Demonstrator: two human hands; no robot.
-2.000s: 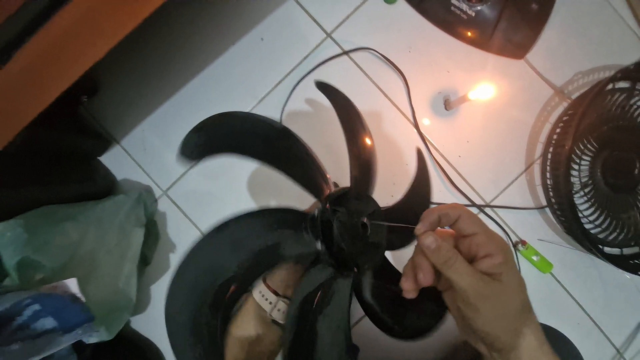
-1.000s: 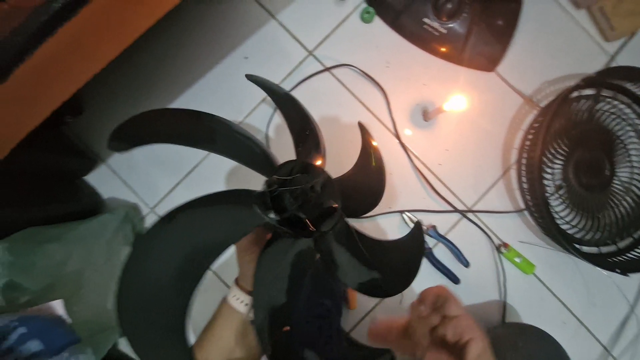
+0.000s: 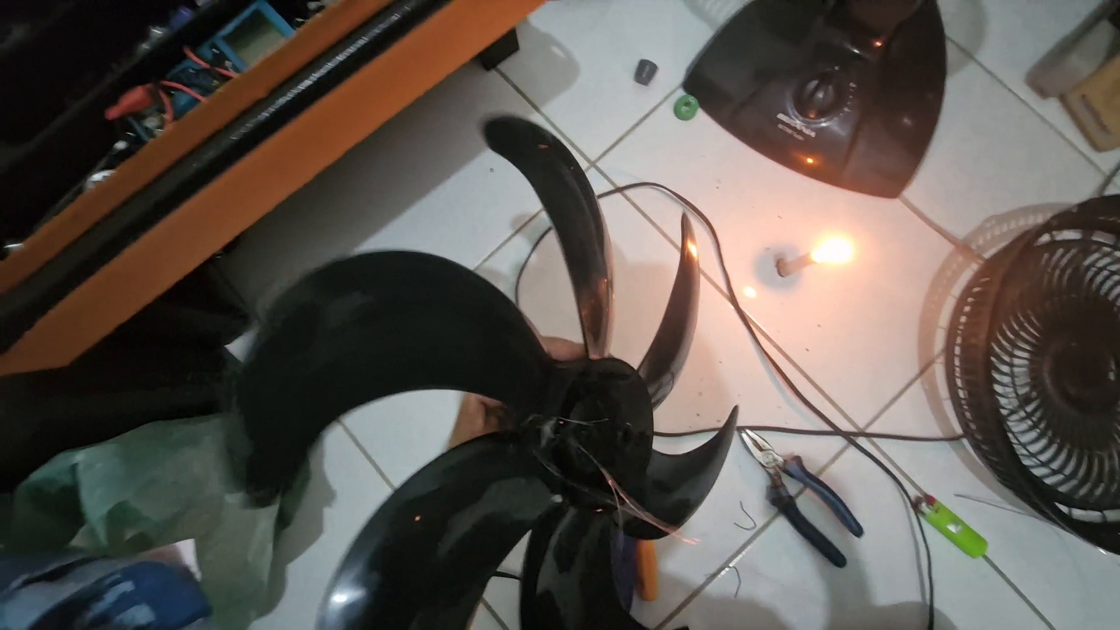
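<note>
A black plastic fan blade (image 3: 604, 420) with several curved vanes fills the middle of the head view, held above the tiled floor. Thin copper-coloured wire strands (image 3: 626, 499) wrap its hub and trail off at the lower right. Part of my left hand (image 3: 479, 416) shows behind the hub, gripping the blade from beneath; most of its fingers are hidden. My right hand is out of view. Combination pliers with blue handles (image 3: 792, 494) lie on the floor right of the blade, their handles spread. A lit candle stub (image 3: 794, 264) burns on the tiles beyond them.
A black fan base with a knob (image 3: 822, 96) stands at the top. The round fan grille (image 3: 1041, 367) lies at the right edge. A black cord (image 3: 752, 324) curves across the tiles, near a green lighter (image 3: 955, 527). An orange furniture edge (image 3: 289, 166) crosses the upper left, above a green plastic bag (image 3: 157, 490).
My right hand, at the wire by the hub two seconds ago, has drawn away and left the view. The blade has turned, and the view has shifted.
</note>
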